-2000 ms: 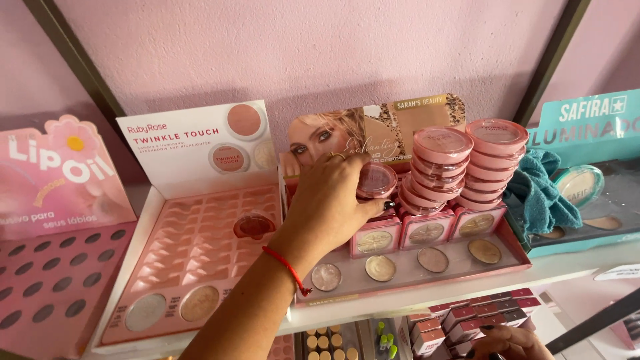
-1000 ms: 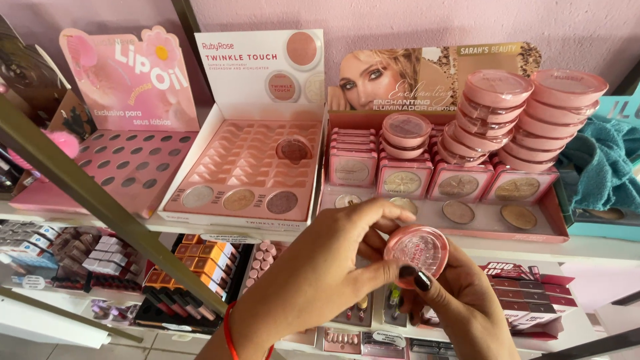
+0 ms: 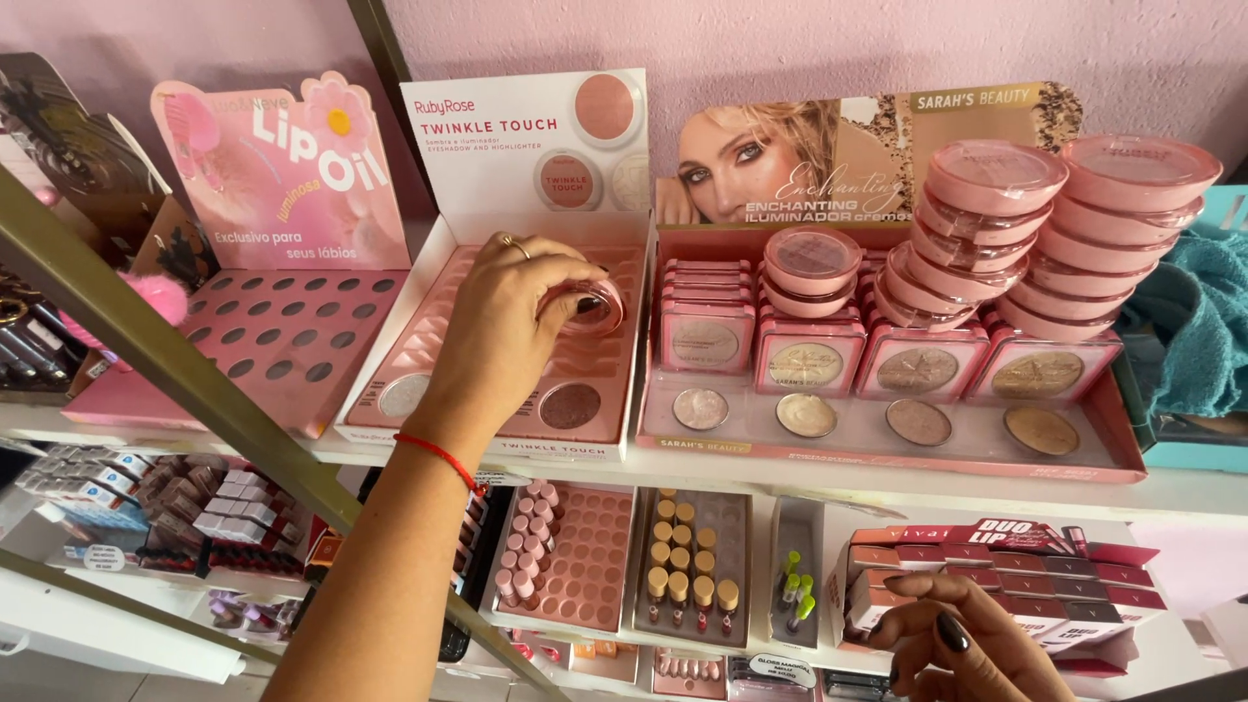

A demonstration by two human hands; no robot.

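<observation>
My left hand (image 3: 531, 312), with a ring and a red wrist cord, grips a round pink compact (image 3: 591, 307) over the Ruby Rose display tray (image 3: 575, 375). The hand hides part of the tray and its middle sample. At the lower right, my right hand (image 3: 960, 634) holds nothing, its fingers apart and bent. Stacks of pink compacts (image 3: 994, 178) stand on the square compacts in the Sarah's Beauty display box (image 3: 848, 453); a short stack (image 3: 811, 261) is nearest the Ruby Rose tray.
A pink lip oil display (image 3: 283, 244) stands at the left. A teal cloth (image 3: 1204, 322) lies at the right. On the shelf below are a tray of pink tubes (image 3: 575, 556), gold-capped bottles (image 3: 682, 565) and a lip product box (image 3: 1014, 585). A metal upright (image 3: 185, 361) crosses the left side.
A second ago both hands held a compact in front of the shelf. Now the left hand has it over the Ruby Rose tray, and the right hand has let go and moved to the lower right.
</observation>
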